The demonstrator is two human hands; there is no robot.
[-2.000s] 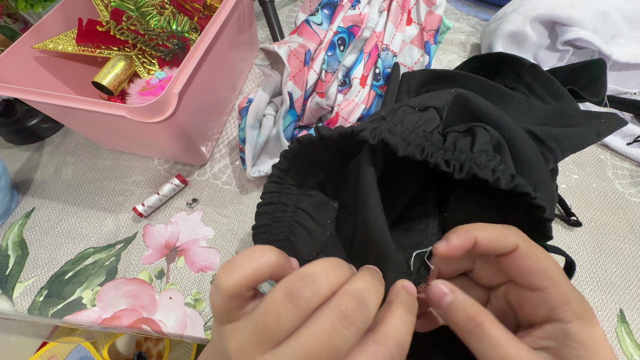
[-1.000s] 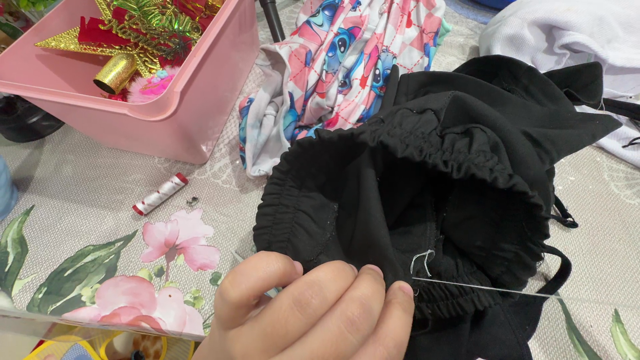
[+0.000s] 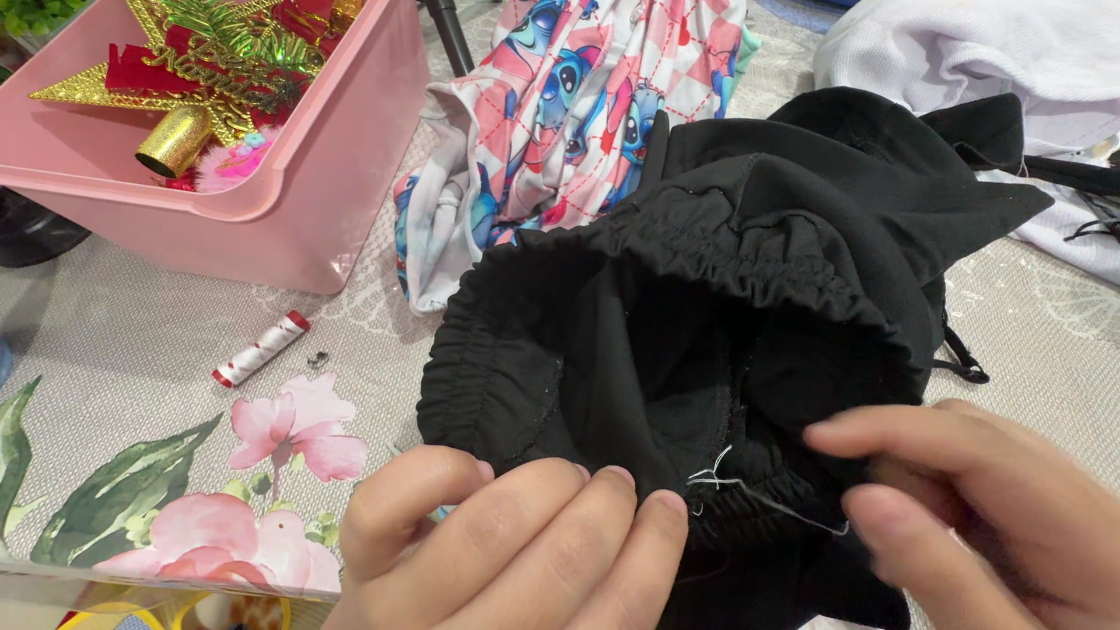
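A black cloth garment (image 3: 840, 175) with a gathered elastic waistband lies open toward me. My left hand (image 3: 516, 542) grips the lower edge of its waistband between thumb and fingers. White thread (image 3: 752, 494) with a small loop comes out of the fabric just right of my left fingertips and trails to the right. My right hand (image 3: 980, 516) is by the thread's far end, its thumb and index finger apart. Whether those fingers touch the thread or a needle cannot be told. A white thread spool with red ends (image 3: 261, 348) lies left of the garment, beside a small dark metal piece (image 3: 318, 359).
A pink plastic bin (image 3: 289, 210) with gold and red decorations stands at the upper left. Behind the black garment lie a pink and blue cartoon-print cloth (image 3: 560, 114) and a white cloth (image 3: 945, 52). The floral table covering's (image 3: 175, 306) edge runs along the lower left.
A second ago the thread was stretched taut to the right and my right hand was out of view. Now that hand is back near the waistband and the thread hangs slack. My left hand keeps its hold.
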